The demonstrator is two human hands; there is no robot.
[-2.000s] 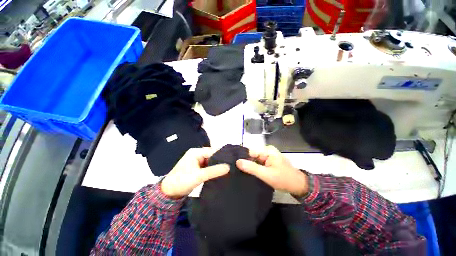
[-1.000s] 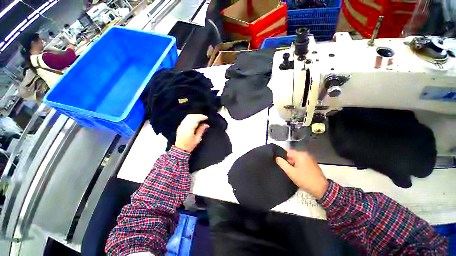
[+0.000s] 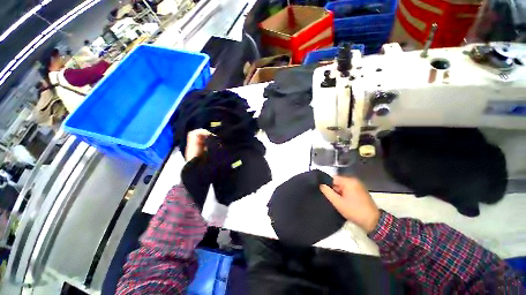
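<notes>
My right hand (image 3: 353,201) pinches the upper right edge of a black fabric panel (image 3: 304,208) that lies near the table's front edge, below the needle area (image 3: 335,157). My left hand (image 3: 198,145), partly hidden, grips a second black panel (image 3: 198,176) at the left of the heap of labelled panels (image 3: 245,178). That panel hangs down over my left wrist. Two small pale stickers show on the heap. The presser foot and needle are too blurred to make out clearly.
A blue crate (image 3: 138,142) stands left of the heap. Greyer plain panels (image 3: 288,109) lie behind. The white sewing machine (image 3: 404,92) stands at the right, with black pieces (image 3: 447,164) under its arm. Cartons (image 3: 297,34) and a person (image 3: 72,83) are behind.
Earlier both hands held one panel over the lap; it then went to the table under my right hand. My left hand has moved left on the heap and drawn a panel aside, uncovering a sticker.
</notes>
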